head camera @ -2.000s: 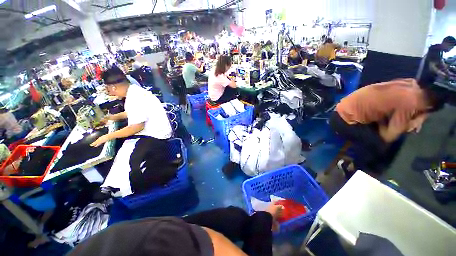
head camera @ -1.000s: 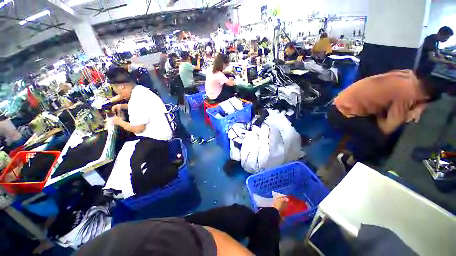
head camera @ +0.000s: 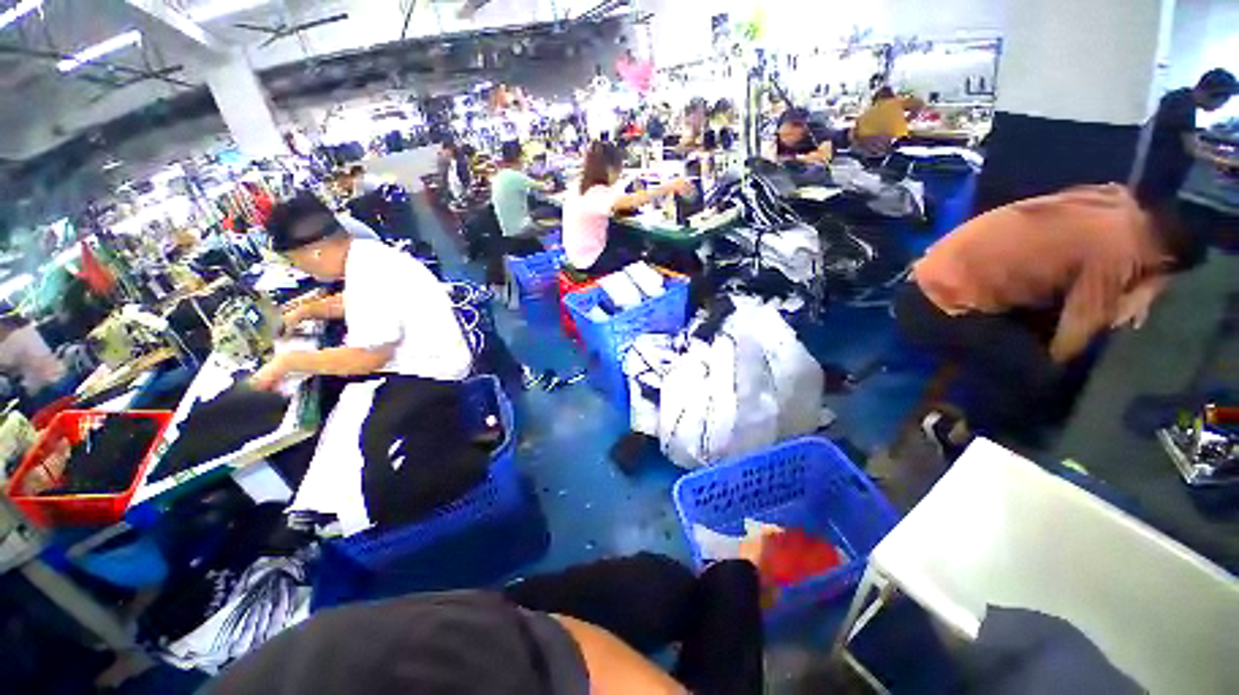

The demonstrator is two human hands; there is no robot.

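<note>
A blue perforated basket (head camera: 772, 475) stands on the floor in front of me, right of my dark-clothed knee. Bright red fabric pieces (head camera: 802, 558) lie in it, with white fabric pieces (head camera: 716, 542) at their left. A small blurred hand, which appears to be my left hand (head camera: 751, 546), is at the left edge of the red pieces. Its fingers and grip are unclear. Part of a bare arm and a dark grey sleeve show at the bottom edge. My right hand is not in view.
A pale table (head camera: 1046, 530) stands right of the basket, with dark cloth (head camera: 1046, 652) on its near edge. A white bundle (head camera: 734, 387) lies beyond the basket. A person in orange (head camera: 1033, 272) bends at the right. A person in white (head camera: 401, 312) sews at the left.
The hand stays in the basket and has shifted slightly left from the red pieces since one second ago. The red pieces look more spread out. The person in white has moved their arms.
</note>
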